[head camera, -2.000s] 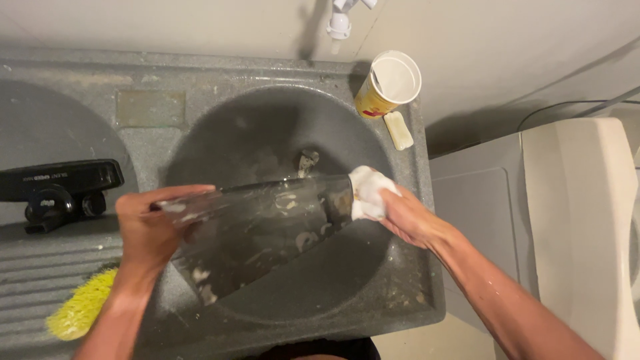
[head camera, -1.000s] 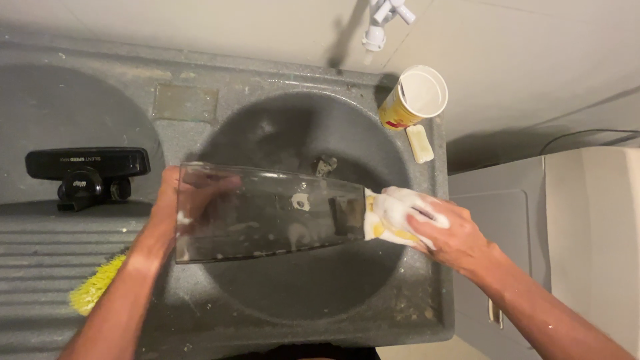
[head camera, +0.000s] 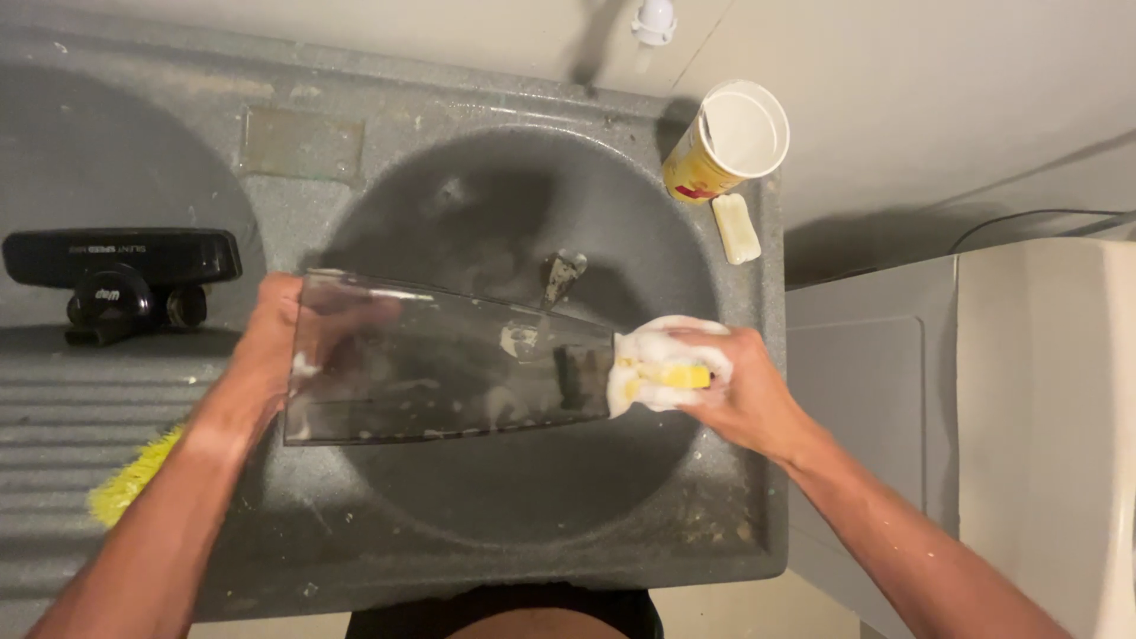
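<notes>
A long, transparent smoky plastic container (head camera: 444, 368) lies sideways above the round basin, its wide end to the left and its narrow end to the right. My left hand (head camera: 280, 333) holds it at the wide end, with some fingers showing through the wall. In my right hand (head camera: 732, 377) is a yellow sponge (head camera: 685, 377) thick with white foam, pressed against the narrow end. Foam covers part of my fingers and hides the exact edge there. Patches of suds or water show on the container's wall.
Around the grey sink (head camera: 568, 555) are a yellow and white paper cup (head camera: 697, 169), a bar of soap (head camera: 737, 229), a black vacuum floor nozzle (head camera: 120, 257) at left and a yellow-green bristle brush (head camera: 138, 479) on the ribbed drainboard. A white tap (head camera: 655, 22) is above.
Two seconds ago the container was tilted with its right end higher; now it lies nearly level with a broad side facing me. More of the yellow sponge shows in my right hand.
</notes>
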